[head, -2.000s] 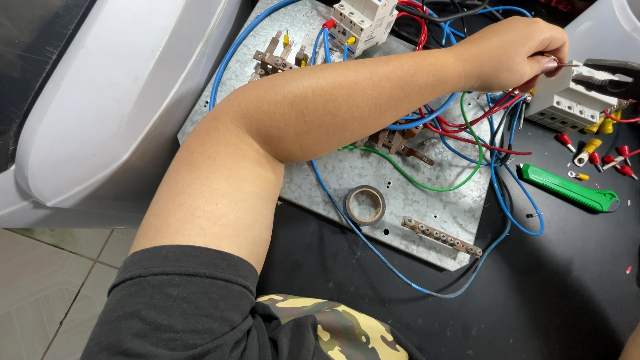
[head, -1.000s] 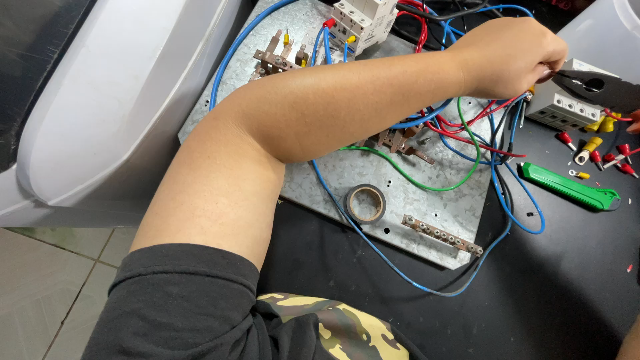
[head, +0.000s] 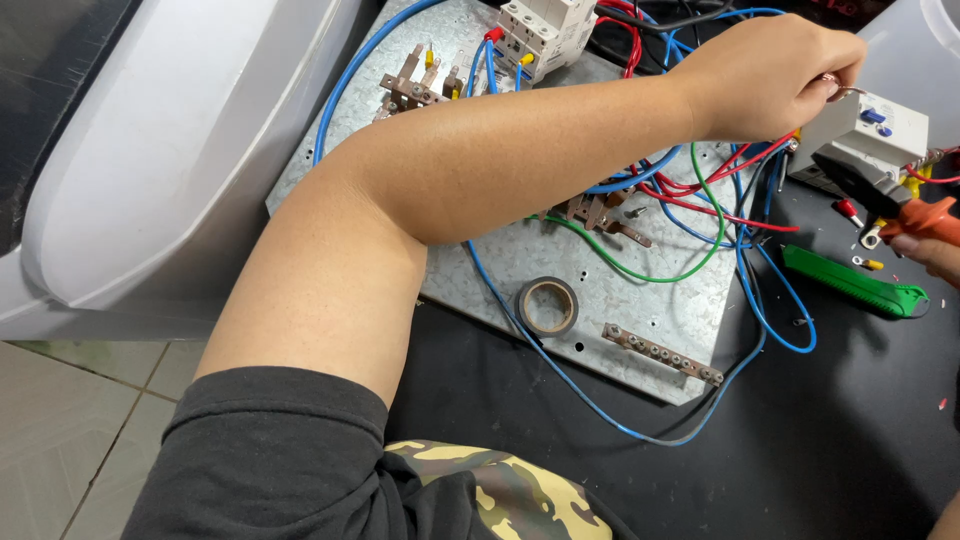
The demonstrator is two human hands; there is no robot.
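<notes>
My left hand [head: 780,79] reaches across to the upper right, its fingers closed on a piece of bare copper wire [head: 832,81]. At the right edge my right hand [head: 934,255], partly out of view, holds pliers with orange handles [head: 926,217]. The dark jaws of the pliers lie below my left fingers, in front of a white modular electrical device with blue knobs [head: 889,127]. Whether the jaws grip anything cannot be told. Red wires [head: 750,217] and blue wires run below my left hand.
A galvanized metal plate [head: 487,281] bears circuit breakers [head: 544,34], copper busbars [head: 600,214], a black tape roll [head: 547,307] and a screw terminal bar [head: 660,352]. A green utility knife [head: 855,281] and crimp terminals [head: 847,210] lie at right. A blue wire loops past the plate's front edge.
The pliers have moved down and right, away from my left fingers, and their orange handle and my right fingers have come into view. My left hand stays at about the same place.
</notes>
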